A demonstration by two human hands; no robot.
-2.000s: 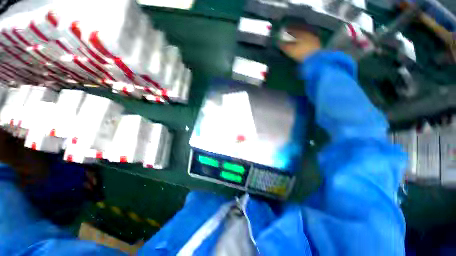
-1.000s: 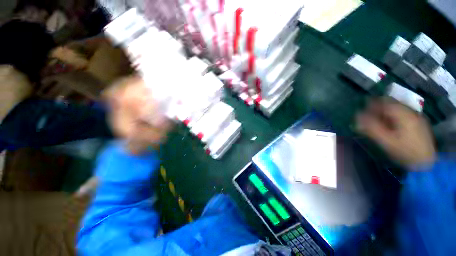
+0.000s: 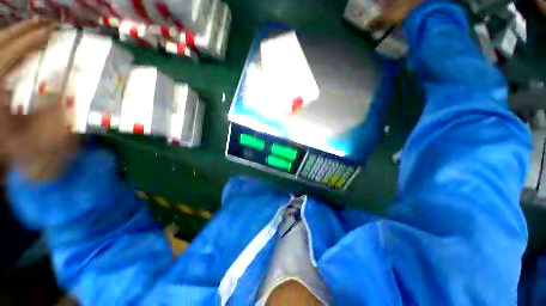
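A white product box (image 3: 288,67) with a red mark lies alone on the silver pan (image 3: 344,89) of the digital scale, whose display (image 3: 266,150) shows green digits. My left hand (image 3: 36,128) is blurred at the left edge, against the near row of stacked boxes (image 3: 139,101); its grip is unclear. My right hand (image 3: 396,11) is at the top edge, partly cut off, beside the waiting boxes (image 3: 363,13); its fingers are hidden and its grip cannot be told.
A taller stack of boxes with red ends (image 3: 206,27) stands behind the near row. More greyish boxes (image 3: 509,36) lie at the upper right, and others (image 3: 536,143) stand at the right edge. Another hand or skin patch shows in the top right corner.
The view has swung back left. My left hand is now against the near stacked row, and my right hand has reached away to the waiting boxes beyond the scale.
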